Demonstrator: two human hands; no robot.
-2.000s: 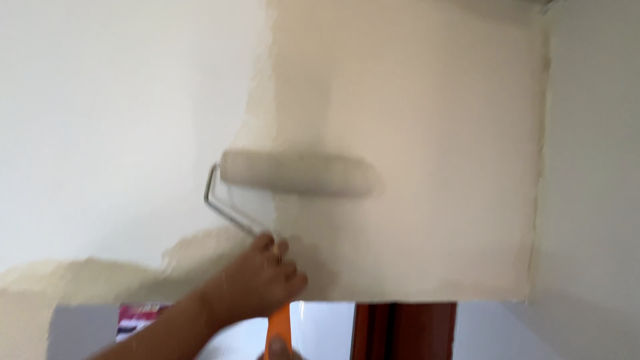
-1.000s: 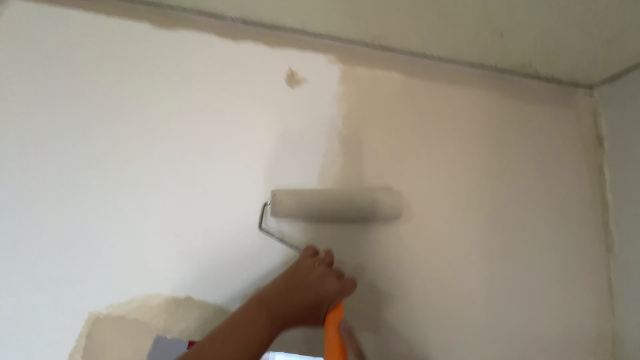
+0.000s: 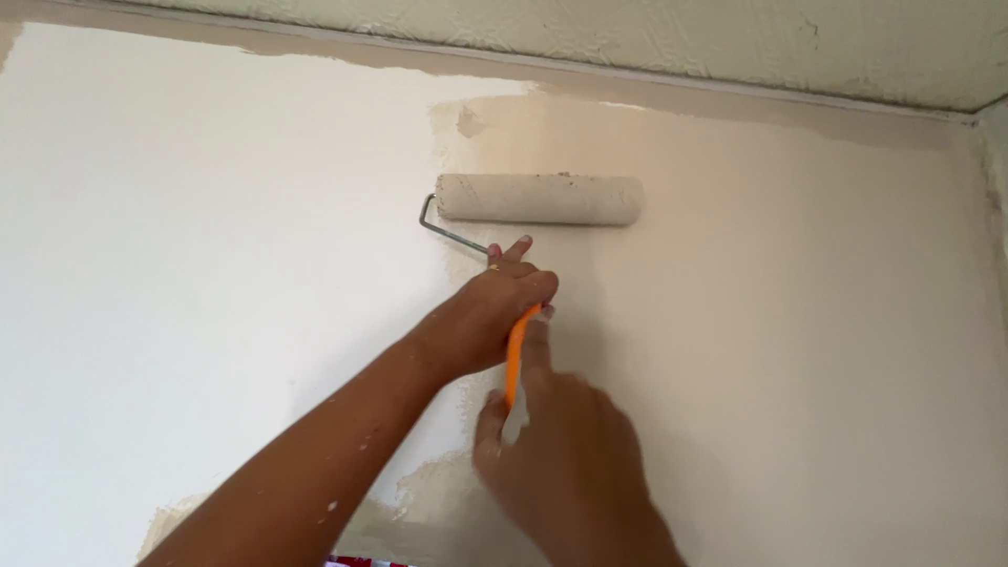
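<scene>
A paint roller (image 3: 539, 199) with a beige-coated cover lies level against the wall (image 3: 748, 315). Its bent metal frame (image 3: 453, 235) runs from the left end down to my left hand (image 3: 516, 303), which grips the top of the orange handle (image 3: 513, 358). Lower down and to the right, my right hand (image 3: 571, 437) holds the same handle, one finger stretched up along it. Beige paint covers the wall around and right of the roller; the left part is white. Small white specks dot my left forearm.
A textured ceiling (image 3: 709, 35) meets the wall along a thin trim line (image 3: 551, 59) above the roller. The room's corner stands at the far right. A small red and white item (image 3: 358, 561) shows at the bottom edge.
The roller has moved up the wall, and beige now surrounds the small patch that stood on white one second ago. The view has tilted upward since the earliest frame. More of my right hand shows.
</scene>
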